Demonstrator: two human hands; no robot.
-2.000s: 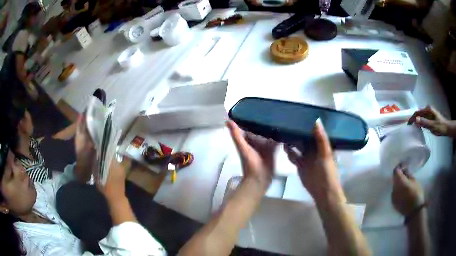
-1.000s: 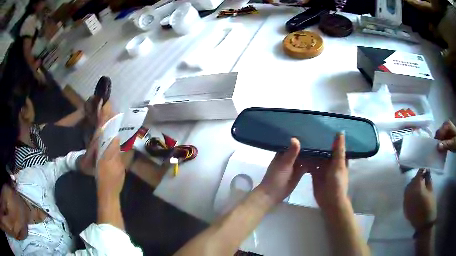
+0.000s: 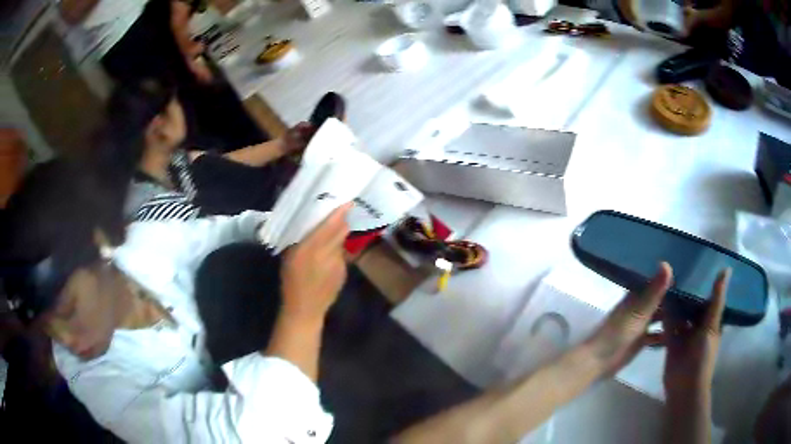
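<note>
A long black glossy rearview mirror unit point(image 3: 668, 264) is held up over the table at the right, tilted down to the right. My left hand point(image 3: 637, 321) grips its lower edge with the thumb on the glass. My right hand point(image 3: 694, 347) grips the lower edge further right, with a digit over the glass. The fingers behind the unit are hidden. A white insert tray point(image 3: 555, 316) with a round cut-out lies below my hands, partly covered by them.
An open white box point(image 3: 512, 178) stands left of the mirror. A coiled wiring harness point(image 3: 442, 251) lies beside it. A person at the left holds a white manual point(image 3: 343, 186). Amber-brown ring point(image 3: 681, 108), white housings point(image 3: 486, 22) and a dark round item point(image 3: 728, 85) lie further back.
The view has swung left, so the table things and the mirror appear further right. The mirror stays in both hands and now tilts more. The neighbour's manual is opened wider.
</note>
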